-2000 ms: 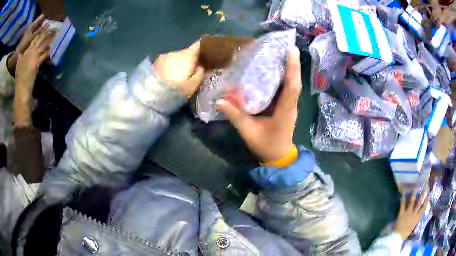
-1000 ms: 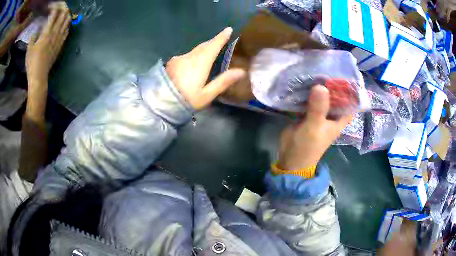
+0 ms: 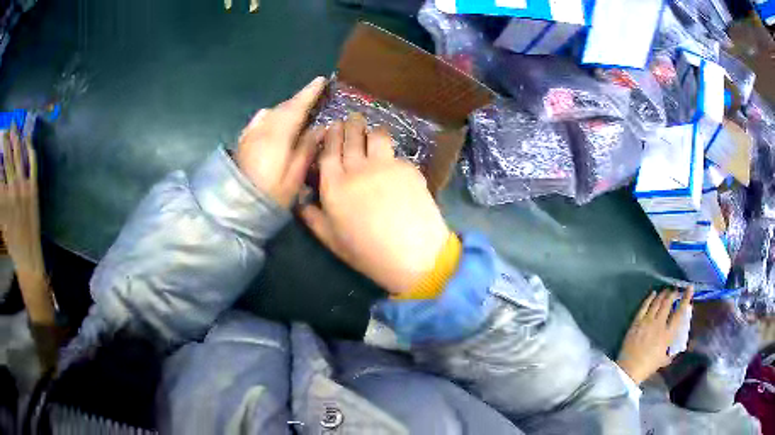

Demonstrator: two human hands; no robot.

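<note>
An open product box (image 3: pixel 414 71) lies in front of me, its brown inside and raised lid showing. A bubble-wrapped product (image 3: pixel 387 119), shiny and dark, lies inside the box. My left hand (image 3: pixel 279 149) holds the box's left side, with the thumb and fingers at the edge. My right hand (image 3: pixel 374 204) lies over the box opening with its fingers on the wrapped product, pressed down on it. The fingertips and the lower side of the box are partly hidden by my hands.
Bubble-wrapped products (image 3: pixel 523 157) are heaped to the right on the dark green worktop (image 3: pixel 161 102). White and blue cartons (image 3: pixel 670 166) stand beyond them. Another person's hand (image 3: pixel 653 336) is at the lower right, and another person's hand (image 3: pixel 21 204) is at the left edge.
The wrapped product that my right hand held over the box is now inside it. My left hand has closed on the box side. The box has moved left, away from the heap.
</note>
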